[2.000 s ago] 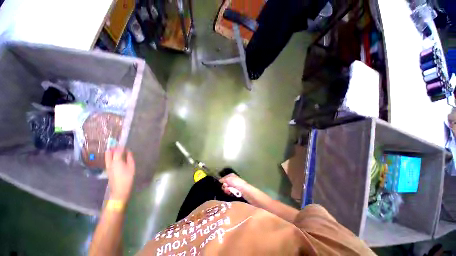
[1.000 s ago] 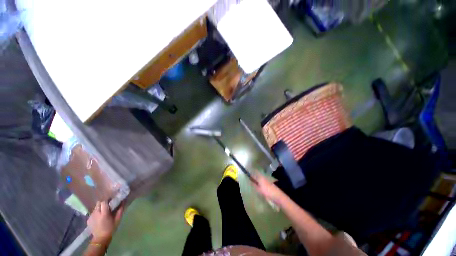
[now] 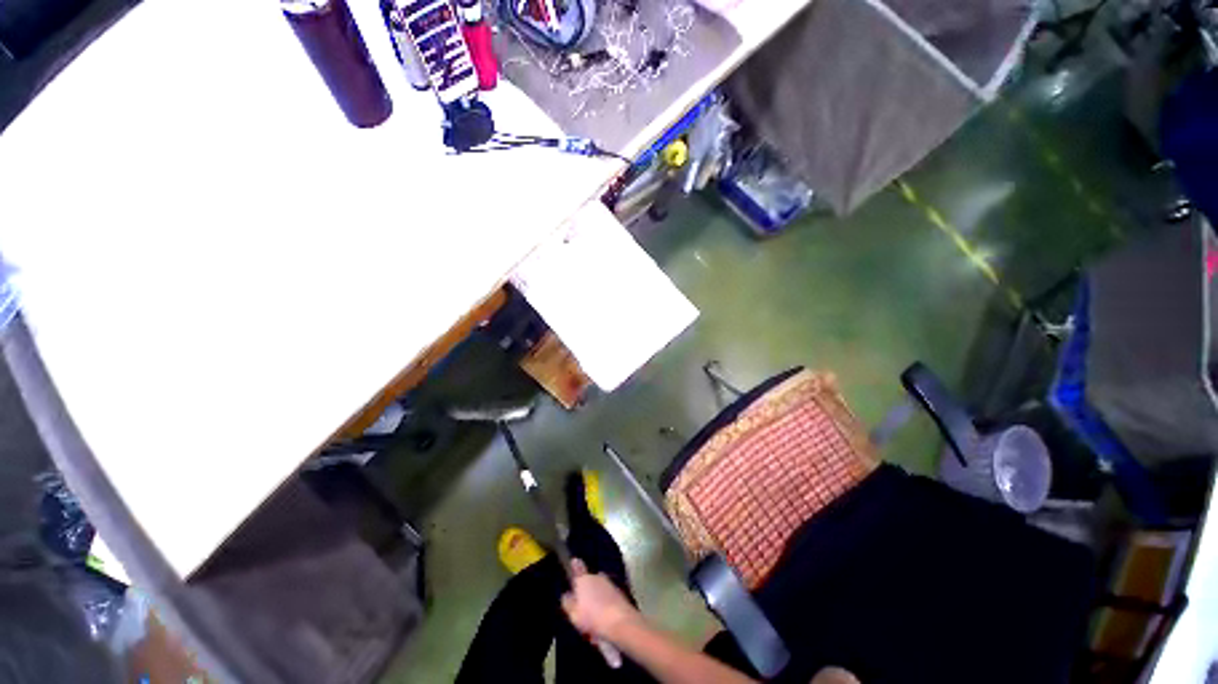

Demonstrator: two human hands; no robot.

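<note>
My right hand (image 3: 597,604) is closed around the pale grip of a long-handled floor tool (image 3: 529,484) near the bottom centre. Its dark pole slants up and left, and its narrow whitish head (image 3: 492,410) lies crosswise on the green floor beside the worktable's lower edge. A few small dark specks lie on the floor right of the head. My left hand is out of the picture.
A white worktable (image 3: 267,267) fills the left, with a dark red tumbler (image 3: 341,67) on it. A white board (image 3: 608,297) juts from its edge. An office chair (image 3: 775,468) with a black garment stands right. A translucent basket (image 3: 1018,468) and grey bins (image 3: 855,94) lie beyond.
The view has moved forward along the worktable. The tool's head has moved under the table edge. My left hand, earlier on the grey bin's rim, has left the view.
</note>
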